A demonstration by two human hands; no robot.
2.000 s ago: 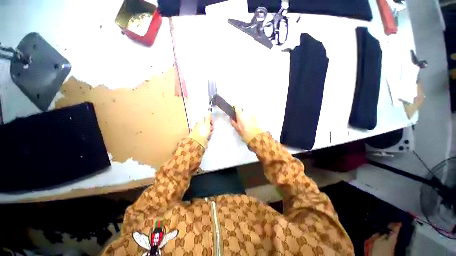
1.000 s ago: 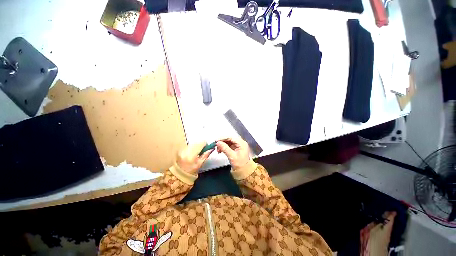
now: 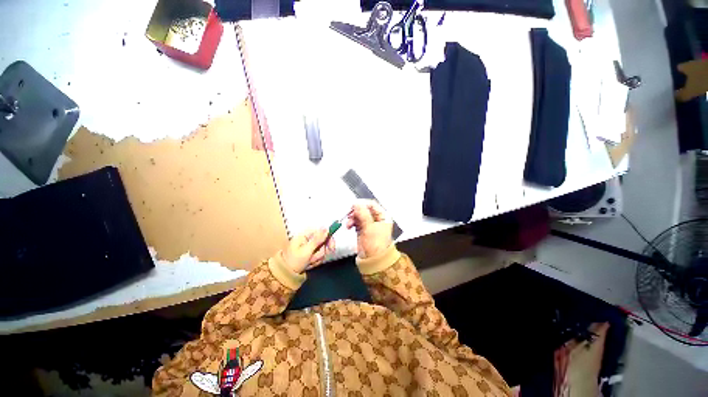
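Note:
My left hand (image 3: 307,250) grips the awl (image 3: 334,227) by its green handle, near the table's front edge. The awl's thin metal point slants up to the right, to the fingers of my right hand (image 3: 372,226). The fingers of my right hand are closed around the point's end, which they hide. A flat grey steel bar (image 3: 357,183) lies on the white tabletop, partly hidden behind my right hand. A smaller grey bar (image 3: 313,138) lies farther back to the left.
A black panel stack (image 3: 71,239) and grey baseplate (image 3: 34,122) are at left, beside brown underlay paper (image 3: 182,186). An open red box (image 3: 185,32), spring clamp (image 3: 373,35) and scissors (image 3: 413,32) lie at the back. Two dark cut pieces (image 3: 456,132) (image 3: 549,108) lie at right.
Both hands have left the bars and come back to the table's front edge. The steel bar now lies on the table. The awl has come into view, and its metal point now shows between the hands.

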